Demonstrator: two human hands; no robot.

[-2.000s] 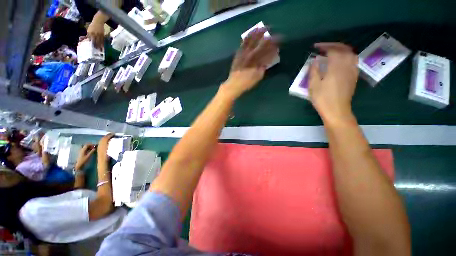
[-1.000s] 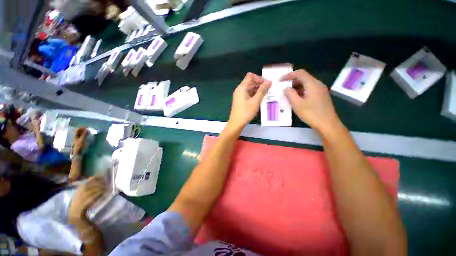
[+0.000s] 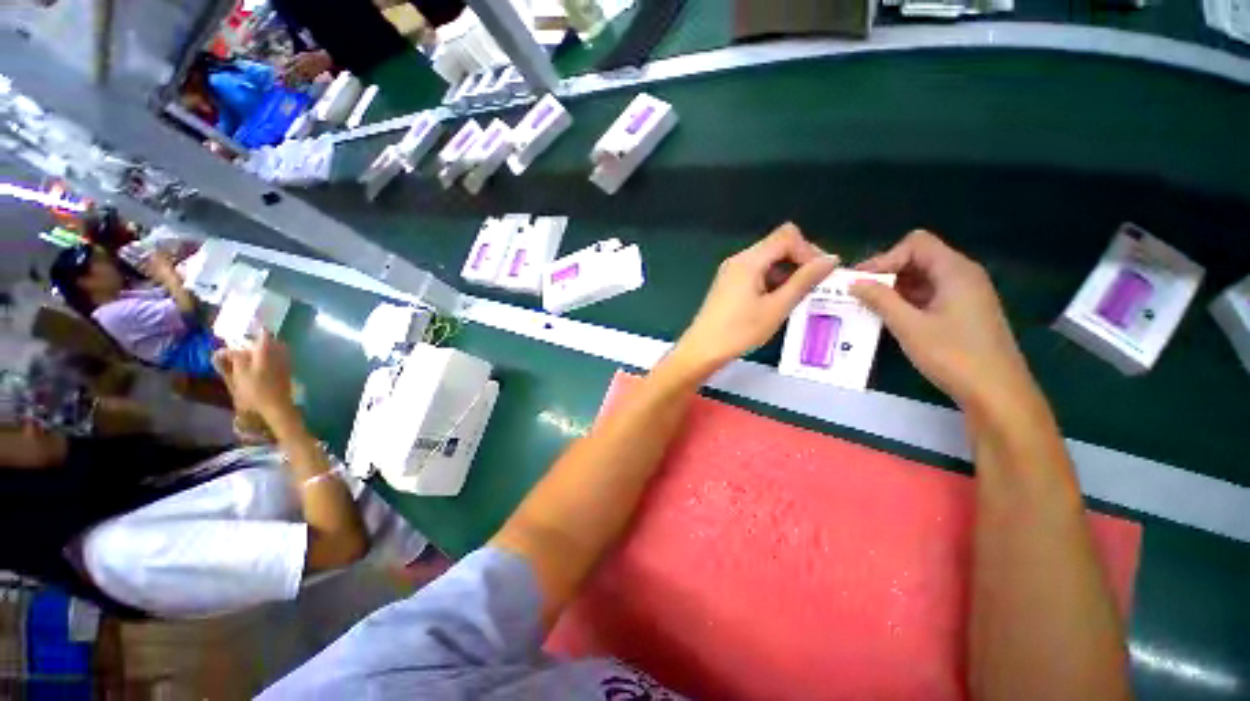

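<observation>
A white retail box [image 3: 832,337] with a purple picture is held upright over the pale guide rail [image 3: 905,407], its printed face towards me. My left hand [image 3: 751,297] pinches its top left corner. My right hand [image 3: 935,304] pinches the top right corner. The fingertips of both hands are at the box's top edge and hide part of the top flap, so I cannot tell if it is fully closed.
The pink-red foam mat [image 3: 781,548] lies nearest me. More retail boxes [image 3: 1131,299] lie on the green belt [image 3: 768,137] to the right and left. A larger white bundle [image 3: 425,418] stands on the bench at left, beside a neighbouring worker [image 3: 206,541]. A metal post crosses the upper left.
Both hands have shifted slightly right and nearer the box's top edge, with the box still held. The view has turned, so the belt boxes appear further right. The neighbour's hand has risen.
</observation>
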